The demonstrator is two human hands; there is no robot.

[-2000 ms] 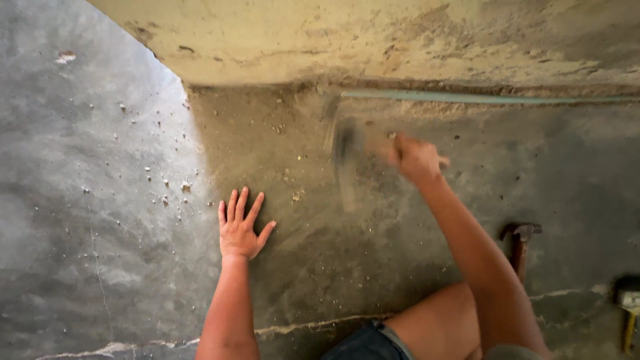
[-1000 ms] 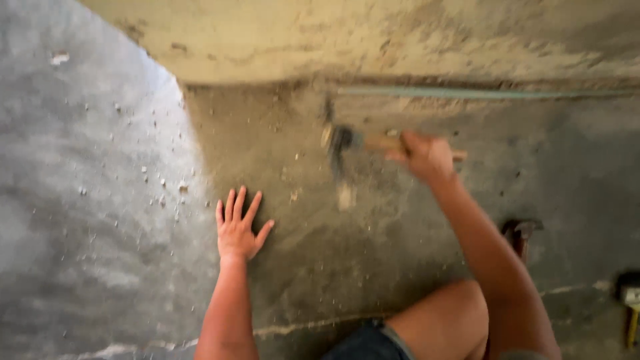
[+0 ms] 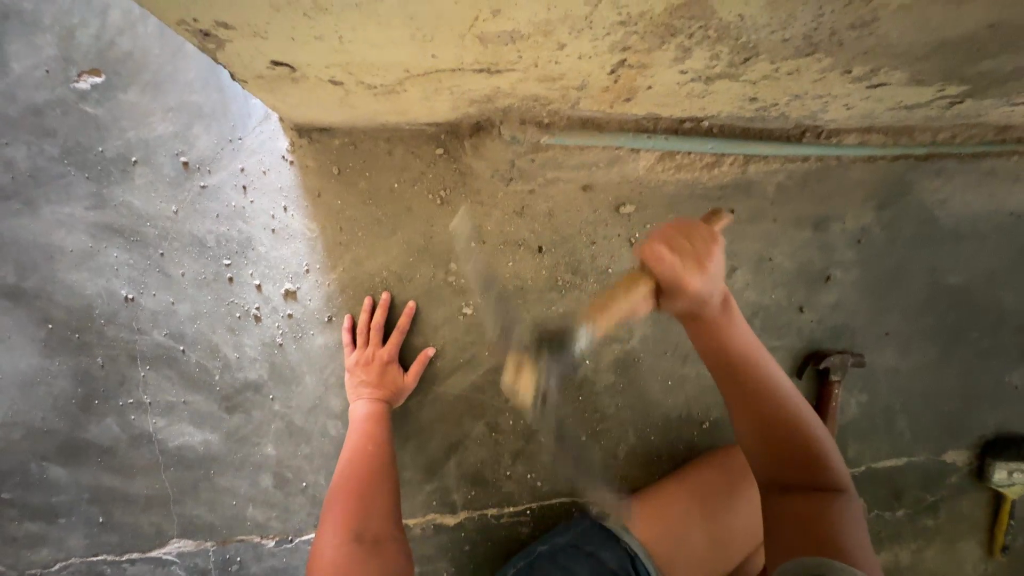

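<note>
My right hand (image 3: pixel 684 264) grips the wooden handle of a pick-like tool (image 3: pixel 616 306); its metal head is blurred by motion over the concrete floor, so its exact kind cannot be told. The head hangs between my two hands, nearer my body than the wall. My left hand (image 3: pixel 380 364) rests on the floor with its fingers spread and holds nothing. Beyond the tool, a pale green pipe (image 3: pixel 720 145) lies along the foot of the yellow wall (image 3: pixel 448 64), in a rough, dusty strip.
A claw hammer (image 3: pixel 834 376) lies to the right, beside my right forearm. A brush-like tool with a yellow handle (image 3: pixel 1003 524) is at the far right edge. Small rubble bits (image 3: pixel 290 293) are scattered at left. A crack (image 3: pixel 456 516) crosses the floor near my leg.
The tool's head has swung away from the wall, toward my body, and my right hand has turned with the handle. My left hand stays on the floor.
</note>
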